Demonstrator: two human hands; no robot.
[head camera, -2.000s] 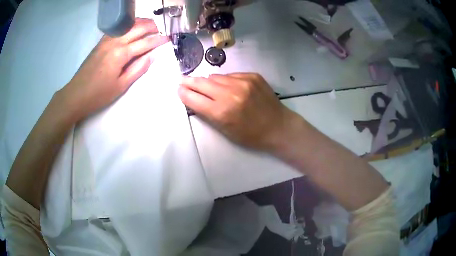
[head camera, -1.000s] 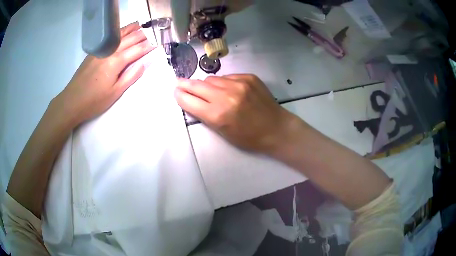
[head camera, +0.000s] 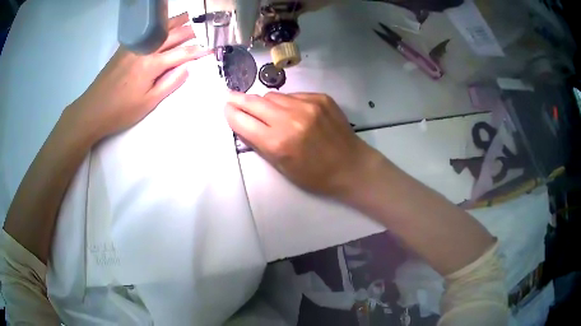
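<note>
A large white fabric panel (head camera: 185, 191) lies on the machine bed and hangs over the table's front edge. My left hand (head camera: 127, 86) lies flat on it, left of the needle, fingers spread towards the presser foot (head camera: 223, 60). My right hand (head camera: 306, 137) pinches the panel's right edge between thumb and fingers, just in front of the half-round metal plate (head camera: 241, 69). The sewing machine's tan knob (head camera: 285, 55) is right of the needle. Bright light washes out the cloth at the needle.
A grey-blue rounded bar (head camera: 143, 25) hangs over my left fingers. Pink-handled snips (head camera: 414, 54) lie right of the needle. A clear plastic sheet (head camera: 529, 121) and a pink-lilac strip (head camera: 489, 170) are at the right end. White scraps (head camera: 344, 280) show below the table edge.
The cloth's printed or stitched marks at lower left have shifted slightly towards the front edge. Both hands stay in nearly the same places. The camera view has shifted a little.
</note>
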